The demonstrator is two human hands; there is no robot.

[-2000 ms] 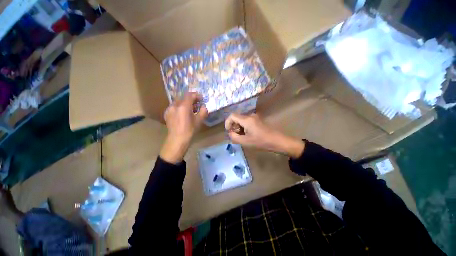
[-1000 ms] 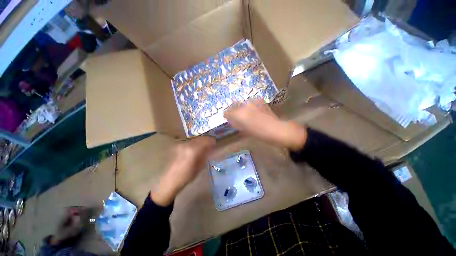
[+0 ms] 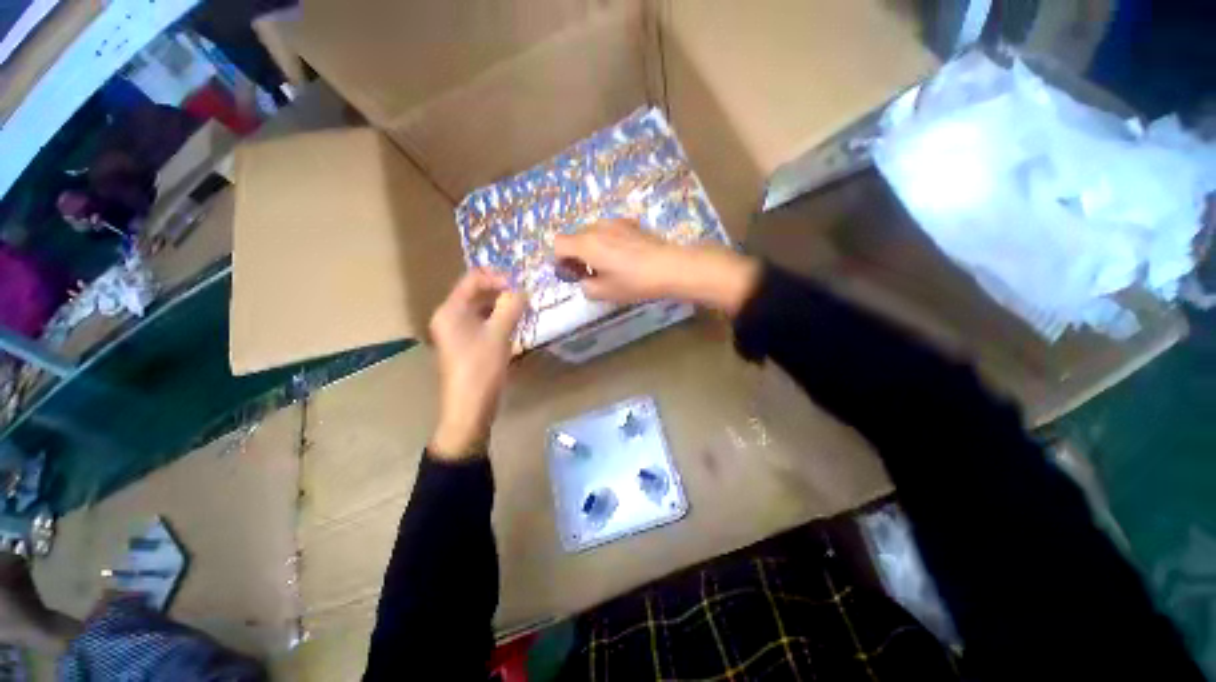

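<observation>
A white square plate (image 3: 618, 473) with rounded corners lies on the cardboard-covered bench, with several short dark or silver posts on it. Behind it stands the open brown carton (image 3: 327, 253), holding rows of small blue-silver and copper fittings (image 3: 587, 187). My left hand (image 3: 470, 349) is at the box's near left corner, fingers bent together over the edge of the rows; whether it holds a part cannot be told. My right hand (image 3: 640, 263) is over the rows, with a small dark part (image 3: 574, 269) at its curled fingers.
A heap of crumpled white wrapping (image 3: 1040, 187) lies at the right. Another person's patterned sleeve (image 3: 154, 649) and a grey-white plate (image 3: 151, 562) are at the lower left. A clear plastic bag (image 3: 914, 566) is near my lap. The carton's flaps stand open.
My left hand has moved up from beside the plate to the box corner. My right hand has moved slightly left over the rows. The neighbour's plate has shifted left.
</observation>
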